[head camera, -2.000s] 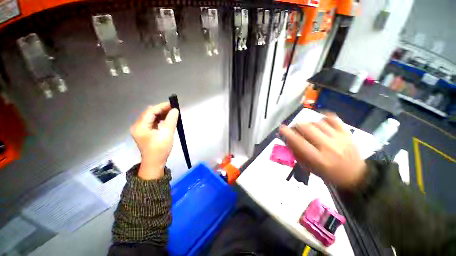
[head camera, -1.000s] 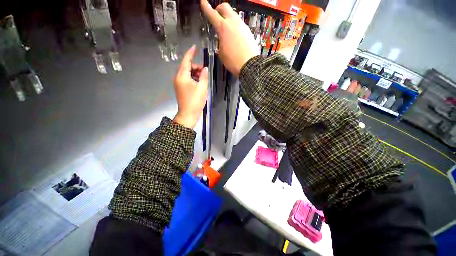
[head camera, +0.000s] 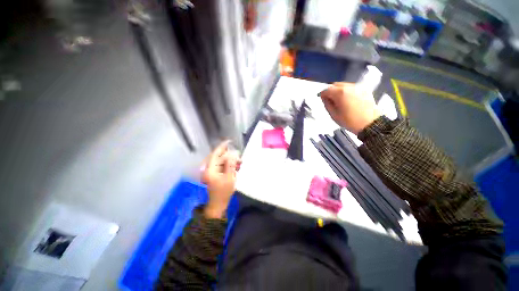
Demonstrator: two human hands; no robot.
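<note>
Long black strips point(head camera: 364, 181) lie fanned on the right side of the white-topped table point(head camera: 267, 187). My right hand point(head camera: 348, 105) is above the table just beyond their far end, fingers curled; whether it holds anything is hidden. My left hand point(head camera: 221, 170) is raised near the table's left edge, fingers partly bent, with no strip visible in it. A pink block point(head camera: 318, 194) with a black insert point(head camera: 335, 191) lies near the table's front edge. A plain pink piece point(head camera: 274, 138) lies farther back, beside a bundle of wider black strips point(head camera: 296, 136).
Blurred black strips hang point(head camera: 162, 85) at upper left, above and beyond my left hand. A blue bin point(head camera: 162, 230) stands below left. A grey wad point(head camera: 277, 117) lies behind the plain pink piece. A dark table point(head camera: 324, 59) and blue rack point(head camera: 398, 31) stand beyond.
Both hands have left the overhead clamps. My right hand has moved down and right over the table; my left hand has lowered. The view has turned towards the table, and one strip now hangs separately.
</note>
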